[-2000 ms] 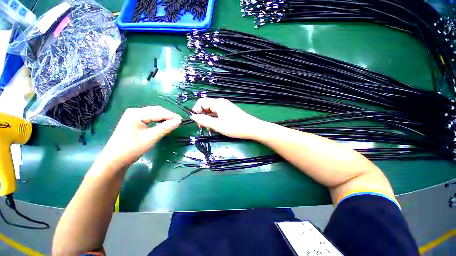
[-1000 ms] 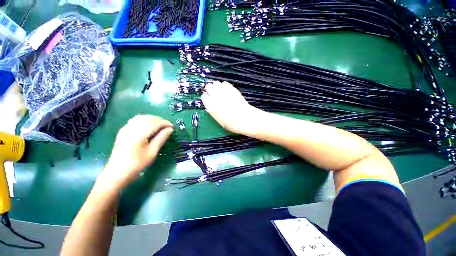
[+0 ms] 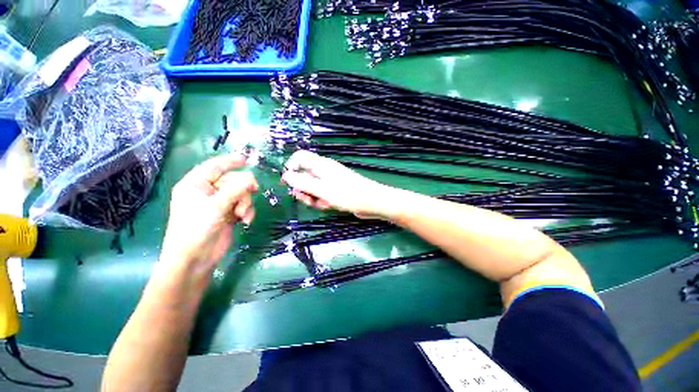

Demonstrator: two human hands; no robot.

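Note:
Black cables (image 3: 460, 122) lie side by side on the green bench, with pale specks at their left ends (image 3: 290, 115). My right hand (image 3: 318, 184) is at the cable ends, fingers bent together around a cable end with pale tips just left of the fingertips. My left hand (image 3: 214, 200) is raised to the left of it, fingers curled and slightly blurred; I cannot tell whether it holds anything. A smaller group of cables (image 3: 360, 268) lies nearer me, with thin dark wire ends pointing left. A few loose black sleeves (image 3: 221, 138) lie above my left hand.
A blue bin (image 3: 234, 70) of black sleeves stands at the far edge. A clear bag (image 3: 100, 115) of black pieces lies at left. A yellow heat gun (image 3: 15, 237) is at the left edge. Another thick cable bundle (image 3: 498, 27) lies at the far right.
My right hand went from the smaller group up to the main bundle's ends, then came back left and down with a cable end. My left hand has moved slightly up and its fingers have curled.

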